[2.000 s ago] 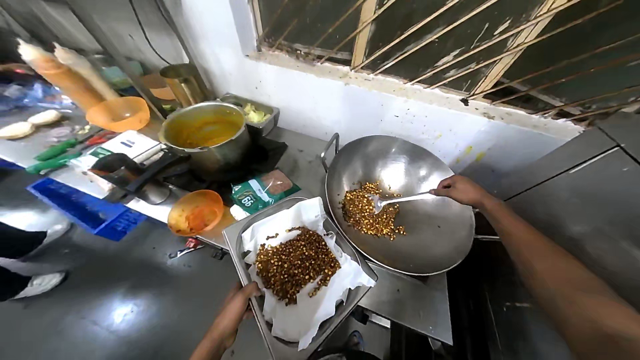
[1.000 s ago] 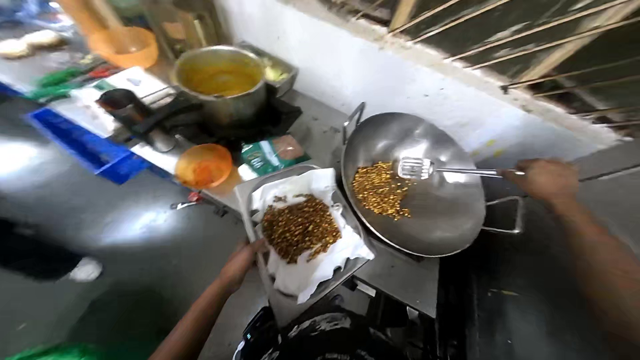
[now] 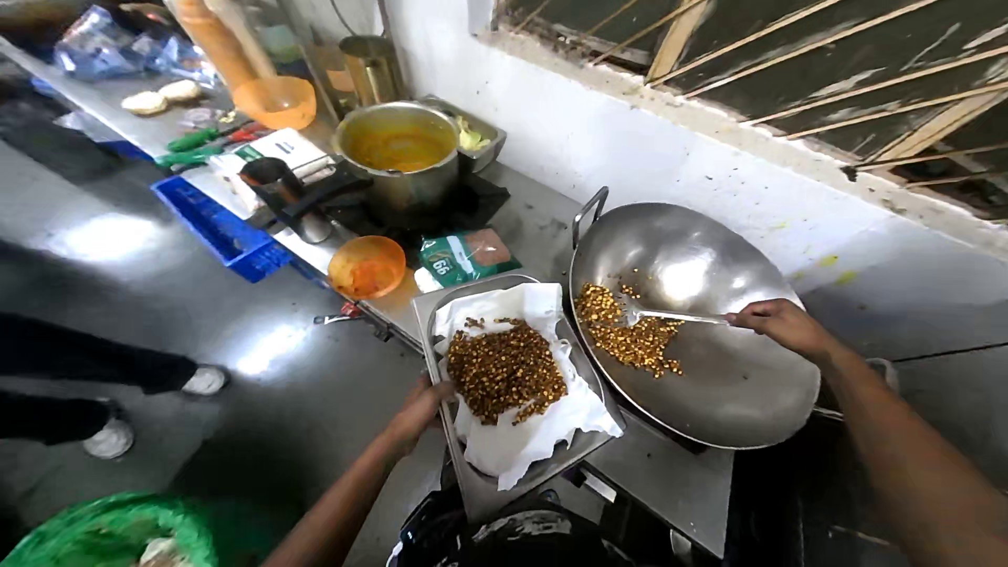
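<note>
My left hand (image 3: 420, 411) grips the left rim of a steel tray (image 3: 475, 488) lined with white paper (image 3: 512, 463). Dark brown roasted kernels or nuts (image 3: 504, 370) lie heaped on the paper. In my right hand (image 3: 776, 321) is the handle of a metal slotted spatula (image 3: 681, 316). Its blade rests among golden-brown kernels or nuts (image 3: 630, 339) at the left side of a large steel wok (image 3: 732, 394). The tray stands close by the wok's left edge. What exactly the pieces are, I cannot tell.
A pot of yellow-orange liquid (image 3: 402, 150) stands on a stove behind. Nearer are an orange bowl (image 3: 367, 268) and a green packet (image 3: 465, 256). A blue crate (image 3: 220, 228) is at the counter's edge. A person's legs (image 3: 87, 354) and a green-lined bin (image 3: 118, 528) are at left.
The spatula in my right hand has moved from the upper side of the golden pieces into them, and they are more spread out. My left hand has stayed on the tray.
</note>
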